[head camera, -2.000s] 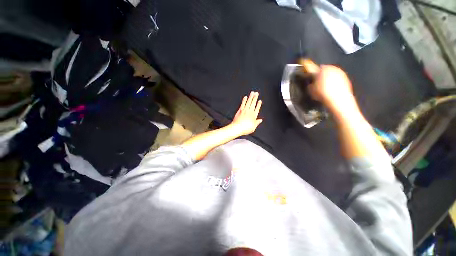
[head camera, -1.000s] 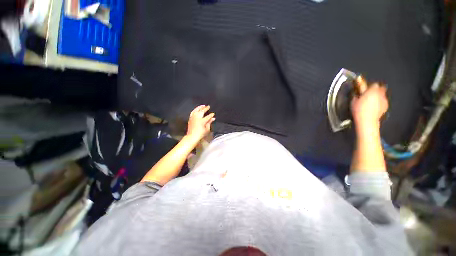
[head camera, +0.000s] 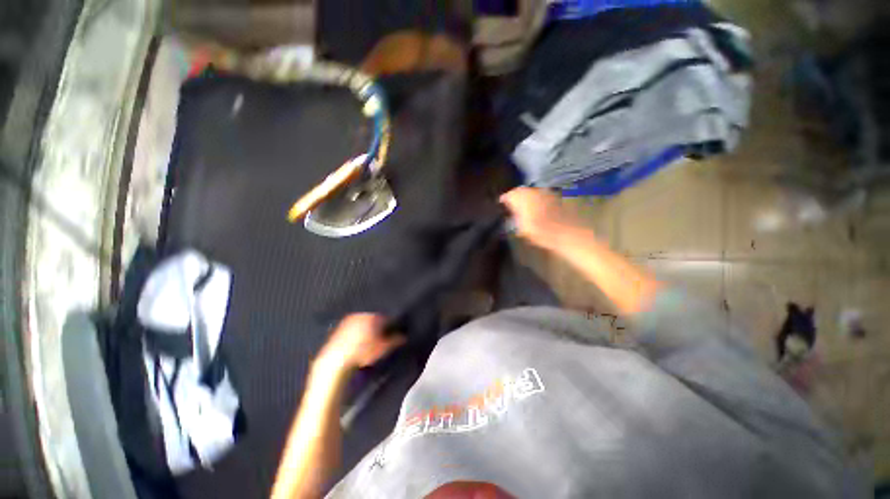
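A black garment piece (head camera: 434, 278) is stretched between my hands over the near right edge of the black ribbed table (head camera: 283, 302). My left hand (head camera: 363, 341) grips its near end, and my right hand (head camera: 532, 214) grips its far right end. The picture is blurred and the fingertips are partly hidden. The steam iron (head camera: 349, 207) rests on the table beyond the piece, with its orange-brown handle and pale rim showing and no hand on it. A blue and yellowish hose (head camera: 379, 117) runs from its rear.
White and dark pieces (head camera: 185, 356) lie at the table's left side beside a long grey board (head camera: 93, 409). A stack of pale grey and dark pieces with blue below (head camera: 625, 112) is at the upper right. Tiled floor (head camera: 703, 283) with a small dark object (head camera: 796, 329) lies right.
The view has swung to the right. My right hand has let go of the iron, which now rests on the table. Both hands have taken hold of a black piece.
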